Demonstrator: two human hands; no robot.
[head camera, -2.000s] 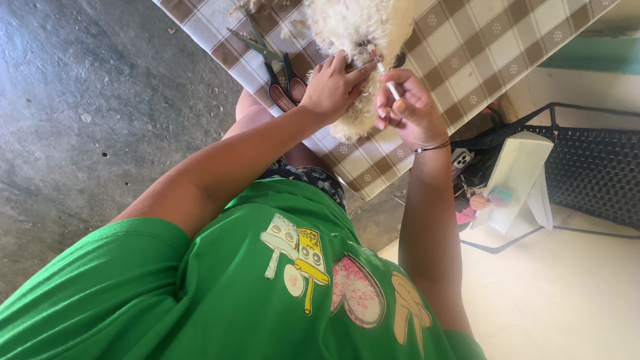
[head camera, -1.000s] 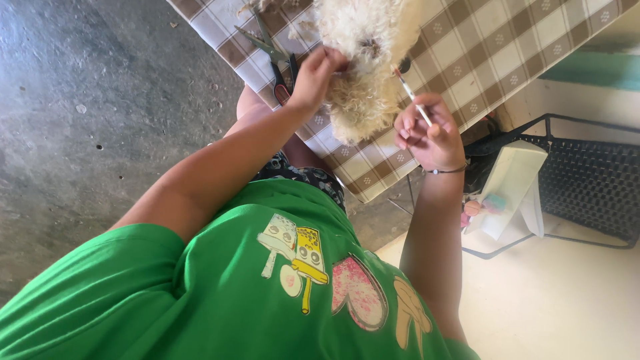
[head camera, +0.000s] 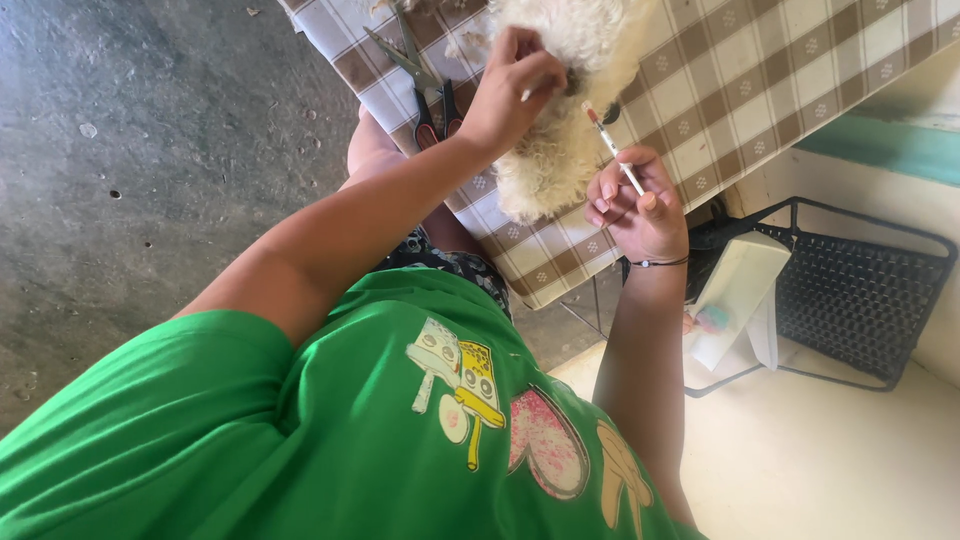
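My right hand (head camera: 637, 202) holds a slim white syringe (head camera: 615, 146) between its fingers, its reddish end pointing up and left toward the curly cream coat of a small dog (head camera: 555, 165). The dog lies on a table with a brown-and-white checked cloth (head camera: 720, 112). Over the dog's fur is my left hand (head camera: 521, 86), fingers bent inward. A small pale spot shows at those fingers; whether it is a held thing or a nail I cannot tell. Scissors (head camera: 424, 82) with black and red handles lie partly open on the cloth, left of my left hand.
Loose tufts of fur (head camera: 469, 45) lie on the cloth near the scissors. Right of the table stands a black woven chair (head camera: 855, 300) with a white box-like object (head camera: 739, 289) on it. Grey concrete floor (head camera: 187, 150) shows at the left.
My right hand and the syringe were at the dog's fur two seconds ago and then drew back from it. My left hand has shifted on the dog, and its fingers are now bent.
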